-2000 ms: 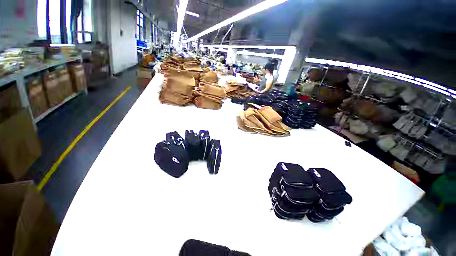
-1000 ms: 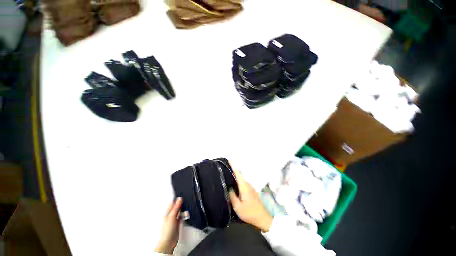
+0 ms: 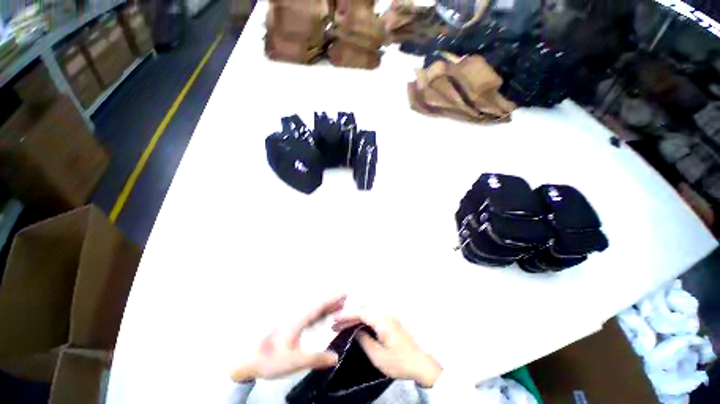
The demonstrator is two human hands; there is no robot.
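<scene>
A black zippered bag (image 3: 338, 377) is at the near edge of the table, tilted, its dark mouth open and edged by a pale zipper line. My right hand (image 3: 388, 347) grips the bag's upper rim, fingers at the mouth. My left hand (image 3: 288, 347) is at the bag's left side, fingers spread and blurred, its thumb near the rim. The bag's lower part is cut off by the picture's edge. Flatter black bags (image 3: 297, 161) stand upright in a small group. Plump black bags (image 3: 513, 219) are stacked at the right.
The white table (image 3: 213, 260) holds brown fabric bags (image 3: 458, 85) and a dark heap (image 3: 537, 69) at the far end. A carton (image 3: 588, 367), white wads (image 3: 671, 335) and a green crate rim (image 3: 524, 382) are at lower right. Open cartons (image 3: 47, 276) stand at left.
The view has swung, showing more of the far table and left aisle. The bag between my hands was closed and plump-looking; now an open mouth shows and my left hand's fingers are spread.
</scene>
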